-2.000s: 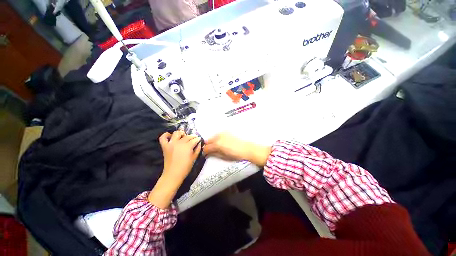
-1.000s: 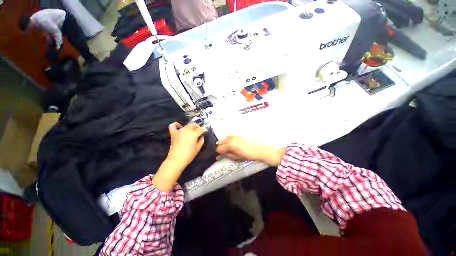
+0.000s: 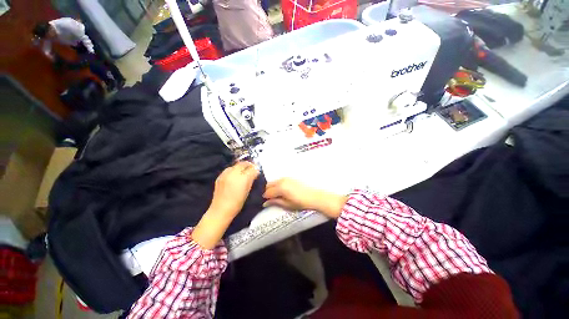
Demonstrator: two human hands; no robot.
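Note:
A black garment (image 3: 150,168) lies in a large heap left of the needle on the white machine table. Its right edge runs under the presser foot (image 3: 245,149) of the white sewing machine (image 3: 337,75). My left hand (image 3: 234,190) rests on the garment edge just in front of the presser foot, fingers bent down and together on the cloth. My right hand (image 3: 296,194) is right of it, with thumb and fingertips together at the garment's edge. The cloth between its fingertips is mostly hidden.
Red snips (image 3: 314,146) and orange pieces (image 3: 317,124) are under the machine arm. A dark tray (image 3: 460,114) is set at the right. More black cloth (image 3: 493,180) hangs at the right. A cardboard box (image 3: 55,174), red baskets (image 3: 190,55) and a person (image 3: 73,38) are farther back.
The view has shifted and turned. Over the last second, my left hand has drawn its fingers closer together at the presser foot. My right hand stays near the cloth edge.

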